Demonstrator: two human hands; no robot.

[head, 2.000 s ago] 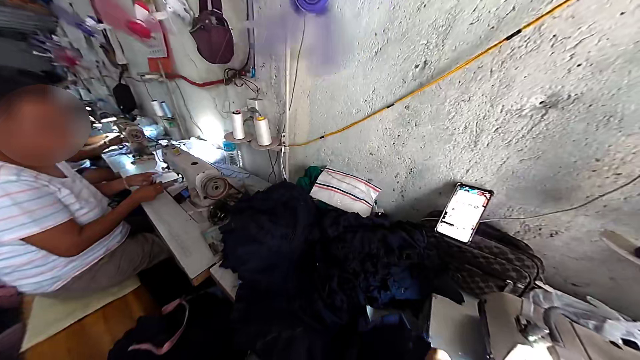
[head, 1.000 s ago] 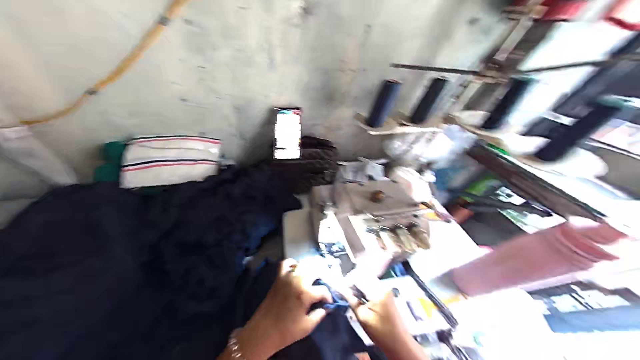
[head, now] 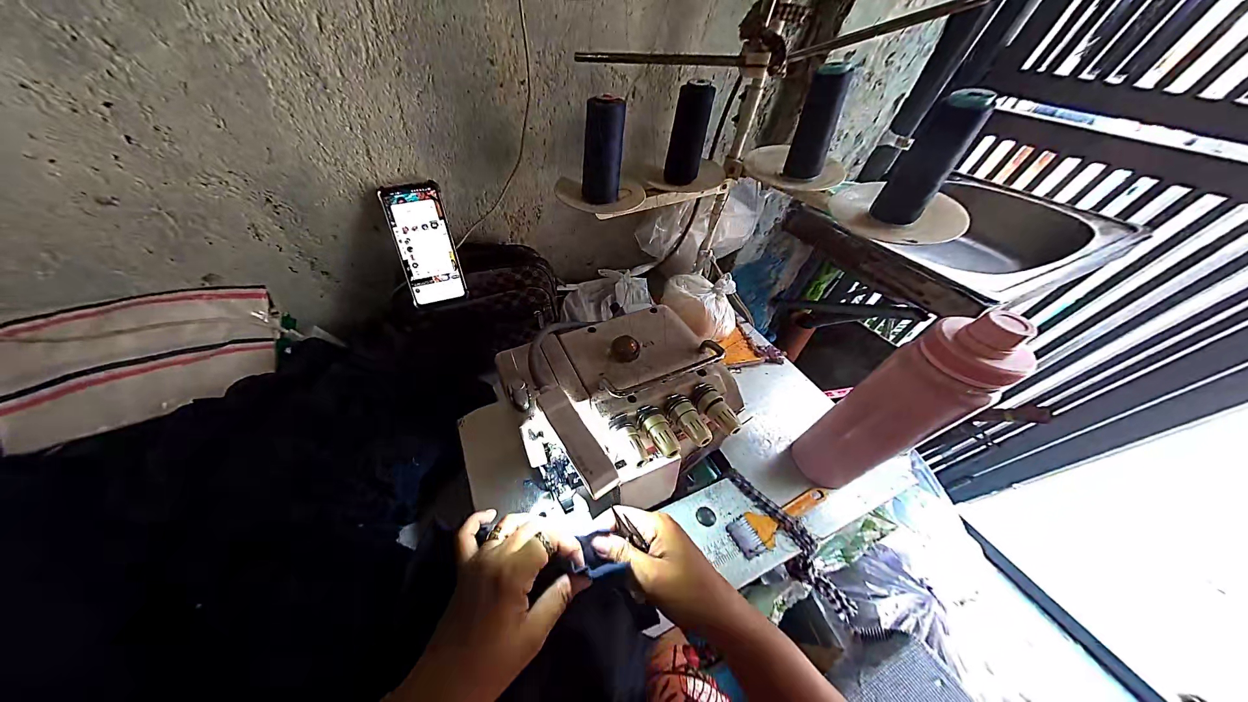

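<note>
In the head view my left hand (head: 512, 580) and my right hand (head: 668, 561) come together just in front of an overlock sewing machine (head: 624, 390), pinching a piece of dark blue fabric (head: 603, 565) between them. A small dark pointed tool (head: 630, 529), perhaps thread snips, sits within my right hand. Bright light falls on the needle area (head: 558, 478), right behind my fingers. Several dark thread cones (head: 604, 151) stand on the thread stand above the machine. A large heap of dark fabric (head: 214, 546) fills the left side.
A pink bottle (head: 892, 409) stands at the table's right. Near it lie a small orange-handled brush (head: 765, 528) and a checkered cord (head: 790, 526). A lit phone (head: 423, 244) leans on the wall. Plastic bags (head: 700, 304) sit behind the machine; a metal sink (head: 1014, 229) is at the back right.
The view has swung far right, from another person at a sewing machine to the overlock machine. Both hands, out of clear view at first, are now together at its front with the fabric.
</note>
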